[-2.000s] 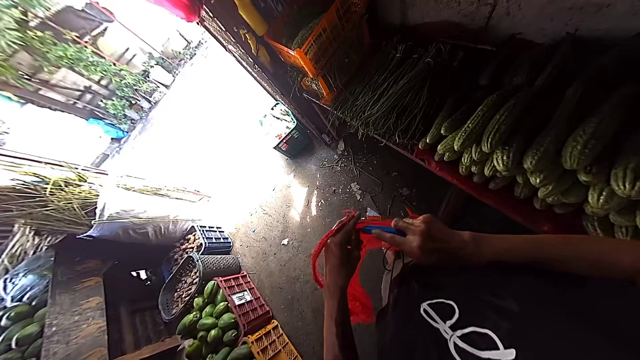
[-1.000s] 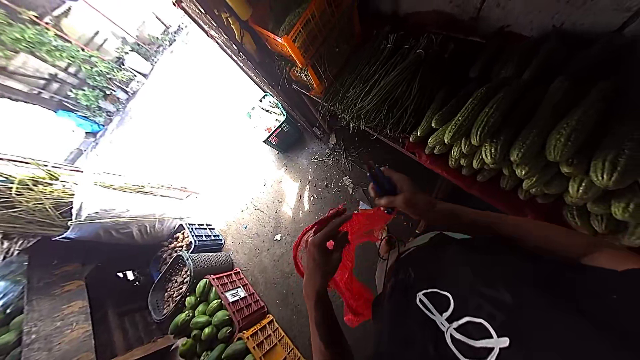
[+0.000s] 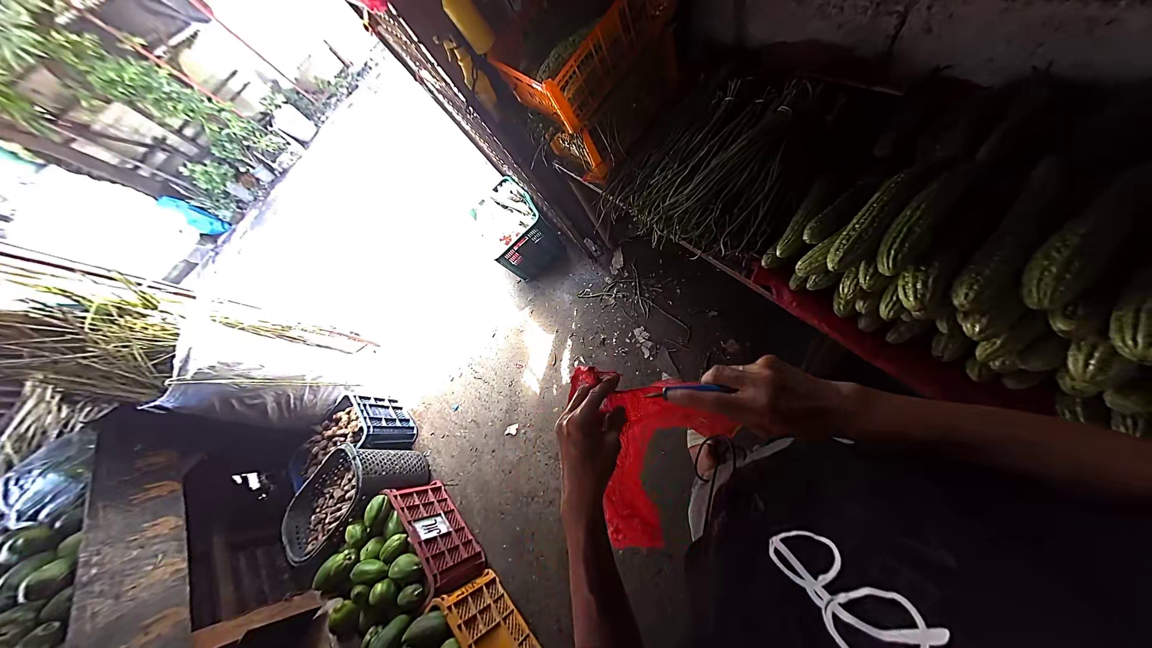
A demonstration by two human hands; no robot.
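A red plastic bag or mesh sheet hangs between my two hands. My left hand pinches its upper left end. My right hand is closed around a slim blue tool, whose thin tip points left over the red material toward my left hand; whether it is a knife or a pen is unclear. The red material also stretches under my right hand. Dark loops of cord show just below that hand, in front of my dark shirt.
Ridged green gourds are stacked on a red-covered shelf at right, beside long thin green stalks. An orange crate stands above. Lower left are a red crate, a yellow crate, green fruits and baskets of brown produce.
My right hand, apart from and above the red material one second ago, is now down against it with the blue tool level. The material is drawn out between both hands.
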